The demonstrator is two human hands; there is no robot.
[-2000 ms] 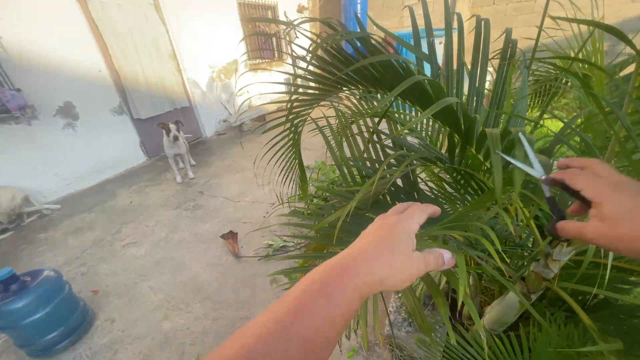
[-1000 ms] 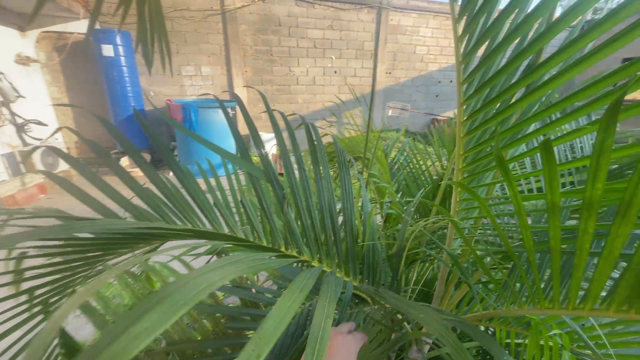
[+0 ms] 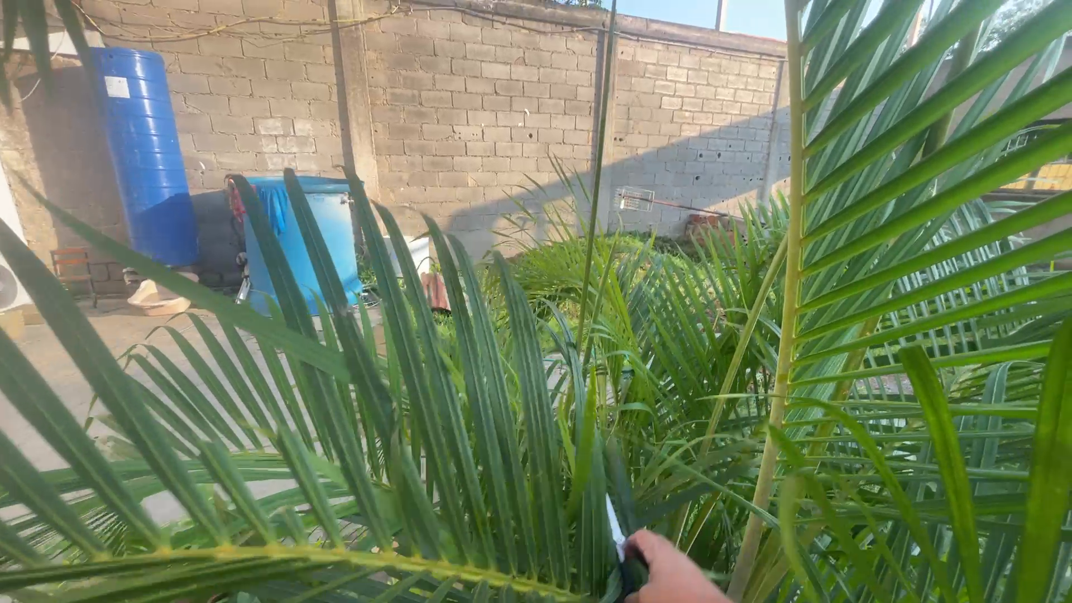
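At the bottom of the view, right of centre, my right hand [image 3: 670, 571] holds scissors [image 3: 616, 528] by their dark handle. One pale blade points up among the leaflets, and the rest of the scissors is hidden. A large green palm frond [image 3: 335, 554] arches across the lower left, its yellowish midrib ending beside the scissors. Another frond with a thick upright stalk [image 3: 780, 368] rises to the right of my hand. My left hand is out of sight.
Dense palm leaves [image 3: 695, 335] surround the hand. Beyond them stand a light blue tank [image 3: 322, 243] with cloth on its rim, a tall blue plastic tank [image 3: 146, 159] and a concrete block wall [image 3: 477, 109]. Paved ground [image 3: 50, 360] shows at the left.
The view has swung up and right from the dog and the blue water jug, into the fronds. My left hand, in view two seconds ago, has left it. The scissors are now low among the leaflets.
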